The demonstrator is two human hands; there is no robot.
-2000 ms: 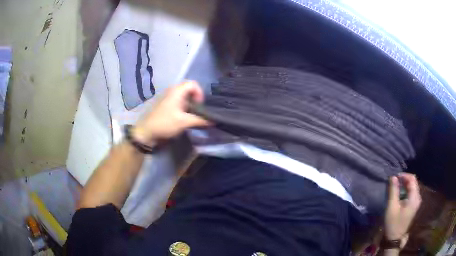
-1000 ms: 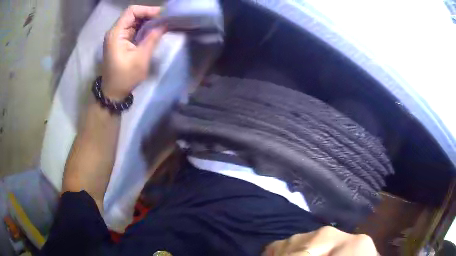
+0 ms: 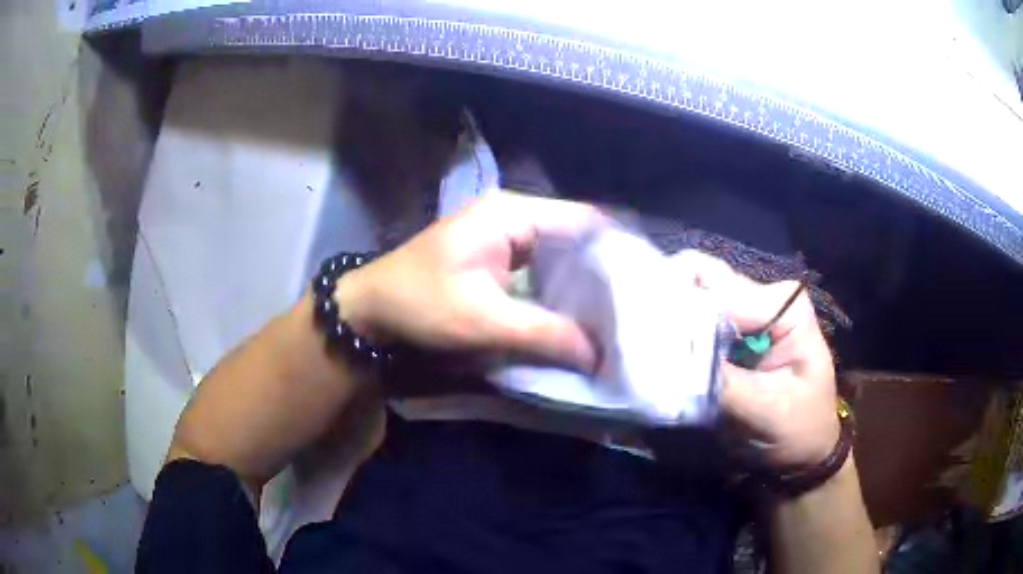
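Observation:
A small pale grey piece (image 3: 634,325) with a dark edge, slightly blurred, is held between my hands above my lap. My left hand (image 3: 482,297) grips its left part with thumb and fingers. My right hand (image 3: 763,370) holds its right edge. A small green item with a thin brown tip (image 3: 754,343), maybe thread snips, is inside my right hand. The dark ribbed pieces (image 3: 746,258) lie behind my hands, mostly hidden by them. A pale pointed bit of cloth (image 3: 467,170) shows behind my left hand.
The white machine table with a ruler-marked edge (image 3: 561,70) curves across the top. A pale flat board or panel (image 3: 230,213) stands at left. A plain brown box (image 3: 909,443) is at lower right. Dark shadow lies under the table edge.
The pale piece, earlier lying at left and then lifted by my left hand, is now over my lap. My right hand has risen and joined it. The view has shifted.

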